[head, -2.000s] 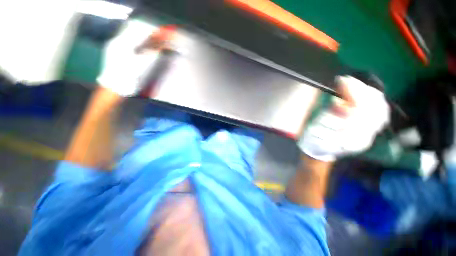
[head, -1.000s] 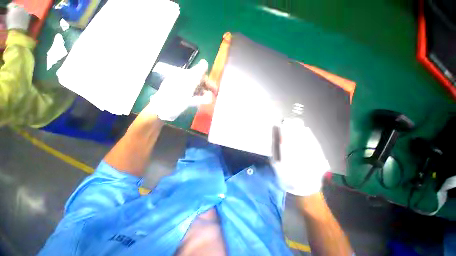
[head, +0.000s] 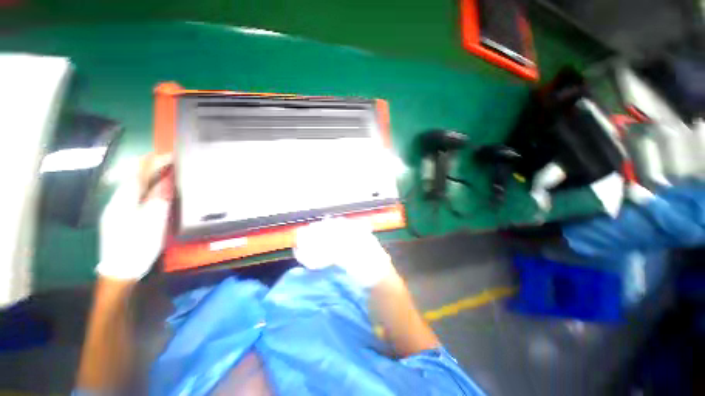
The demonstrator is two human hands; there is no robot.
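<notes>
A laptop [head: 282,166] lies on an orange-red tray [head: 270,241], with its underside up. Dark vent lines run along its far part, and the near part is washed out by glare. A white label shows on the tray's front edge. My left hand [head: 135,220], in a white glove with bare fingertips, is at the left edge of the tray and laptop, fingers bent. My right hand [head: 345,246], in a white glove, is at the tray's front edge. Both hands are blurred, and the right fingertips cannot be made out.
A white sheet stack [head: 27,170] and a flat black slab [head: 73,166] are at left. Two black scanners [head: 439,158] with cables lie at right. Beyond are a bulky black printer [head: 580,143], a person's blue sleeve [head: 626,219], another tray [head: 498,58] and a blue bin [head: 568,288].
The laptop's upward face now shows vent lines instead of a plain surface. My right hand has moved off it to the tray's front edge. The view has shifted right.
</notes>
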